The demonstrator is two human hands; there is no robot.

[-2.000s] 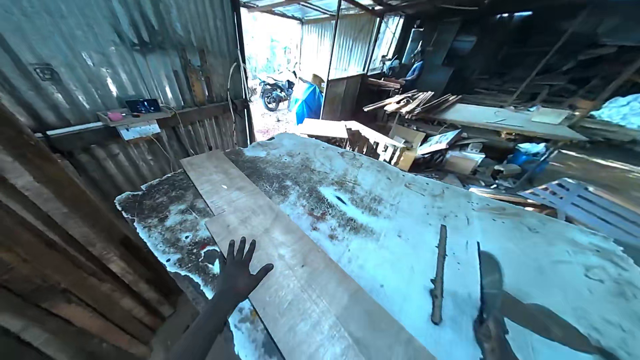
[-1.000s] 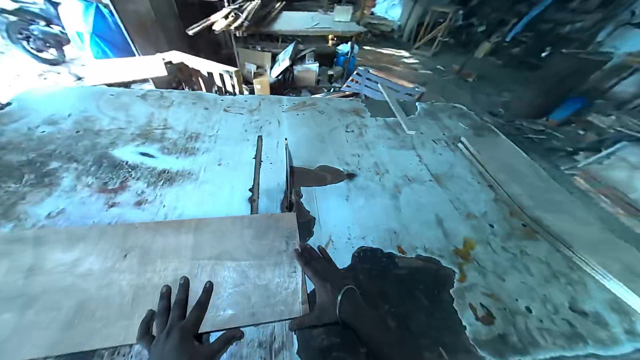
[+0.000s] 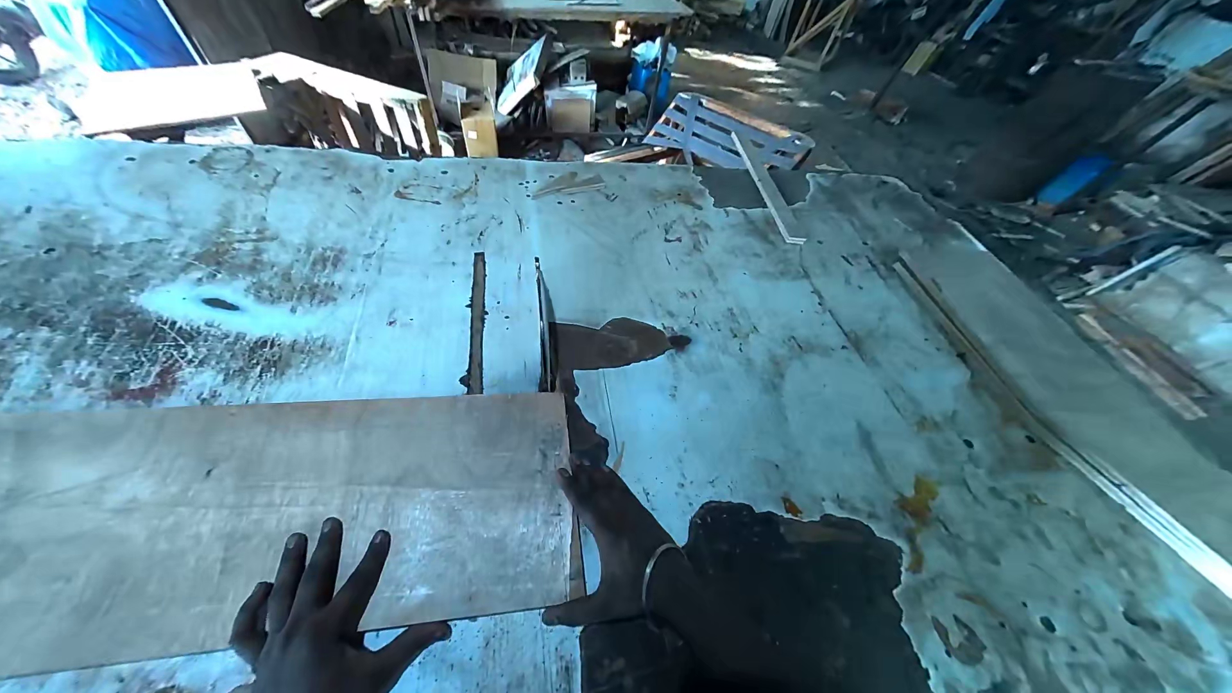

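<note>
A long flat wooden board (image 3: pixel 289 481) lies across the near left of the worn worktable (image 3: pixel 770 404). My left hand (image 3: pixel 332 611) rests on its near edge, fingers spread over the face and thumb just past the edge. At the board's right end is my right hand (image 3: pixel 626 549), a bangle on the wrist, fingertips and thumb touching the end's two corners. Another wooden piece shows narrowly beneath that end. Just beyond the board, a saw blade (image 3: pixel 547 327) sticks up through a slot in the table. Left of the blade lies a thin dark strip (image 3: pixel 476 322).
A narrow pale strip (image 3: pixel 765 188) overhangs the table's far edge. Along the right side runs a long straight strip (image 3: pixel 1039 433). The tabletop covering is torn near my right forearm. Past the table stand a slatted pallet (image 3: pixel 727 130), cardboard boxes (image 3: pixel 478 130) and scrap wood.
The view has swung right since the oldest frame. My right hand, not clearly seen there, is at the board's end in the later two. My left hand has stayed on the board.
</note>
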